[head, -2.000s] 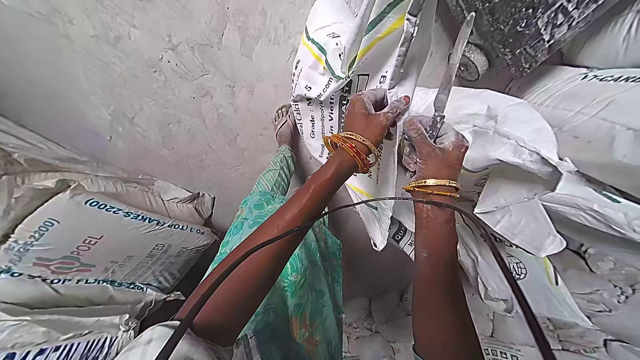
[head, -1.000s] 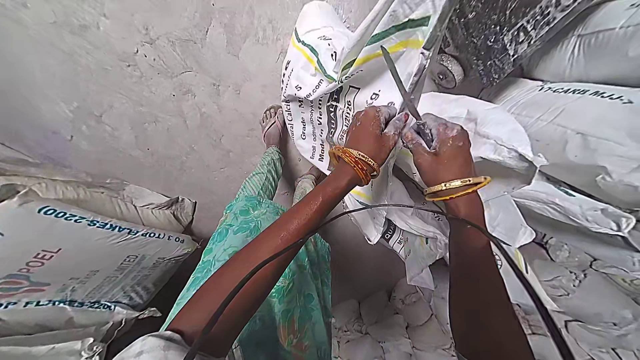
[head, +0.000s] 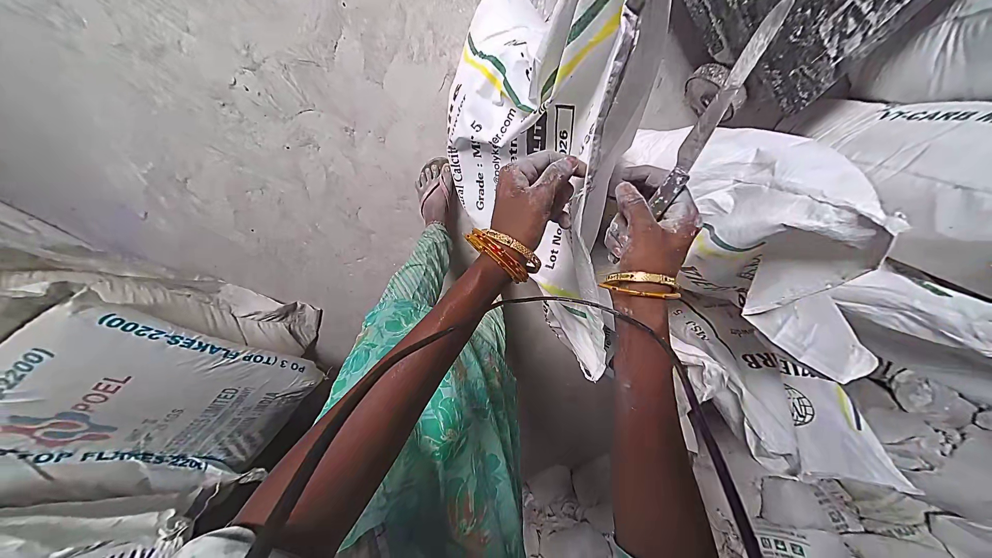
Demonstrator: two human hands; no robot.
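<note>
A white woven plastic sack (head: 496, 85) with green and yellow stripes and printed writing is held upright in front of me. My left hand (head: 539, 190) pinches the sack near its folded edge, its fingers dusted with white powder. My right hand (head: 655, 221) grips the handle of a knife (head: 717, 108), whose long, powder-smeared blade points up and to the right. The right hand is close to the sack's edge; whether its hidden fingers also touch the sack, I cannot tell.
Filled sacks (head: 178, 372) are stacked at the left, and more filled sacks (head: 930, 178) lie at the right. Crumpled white sacks (head: 775, 201) spread beside my right hand. A dark, powder-covered object (head: 806, 46) with a wheel (head: 709, 89) stands at the top right. A black cable (head: 418, 341) crosses my forearms.
The knife blade, pointing up and left across the sack one second ago, now points up and right, away from it. My hands have moved slightly apart.
</note>
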